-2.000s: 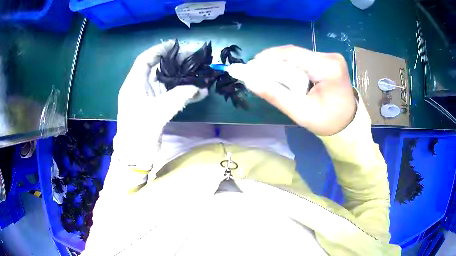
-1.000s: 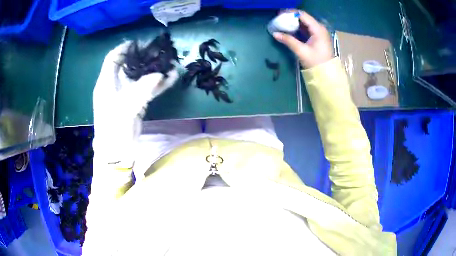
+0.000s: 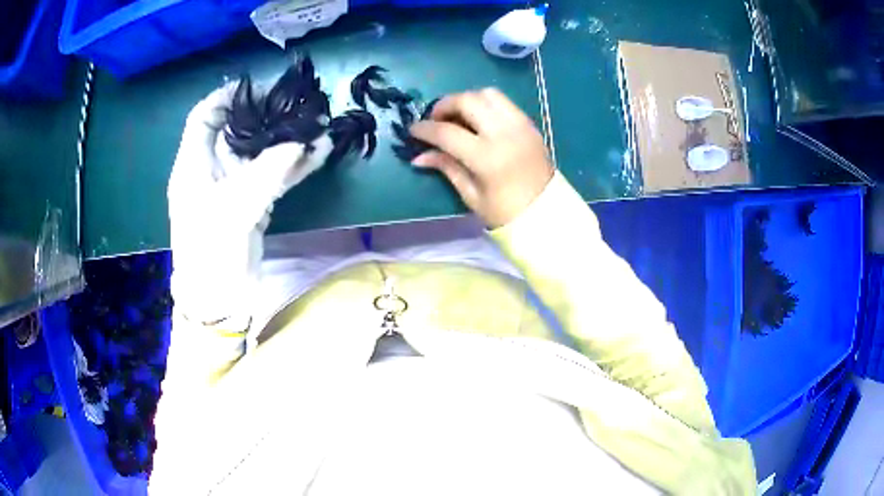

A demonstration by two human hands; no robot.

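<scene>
My left hand [image 3: 218,155], in a white glove, holds a black glossy spiky hair piece assembly [image 3: 276,111] above the bench at the left. My right hand [image 3: 489,150], bare, has its thumb and fingers at a small black hair strand piece [image 3: 409,145] on the bench; the fingertips partly hide it, and whether it is gripped is hard to tell. More curved black strand pieces [image 3: 356,133] lie between my hands. The white glue bottle [image 3: 516,33] with a blue tip rests on the dark green bench beyond my right hand.
A blue bin [image 3: 160,37] with a white paper label [image 3: 299,17] stands at the back left. A cardboard sheet [image 3: 669,73] with two white oval pieces [image 3: 708,158] lies at the right. Blue side bins sit below the bench edge, the left [image 3: 73,387] and right [image 3: 814,378] both holding black pieces.
My right hand has let go of the glue bottle at the back and come down to the loose black strands. My left hand still holds the assembly. The whole view has shifted.
</scene>
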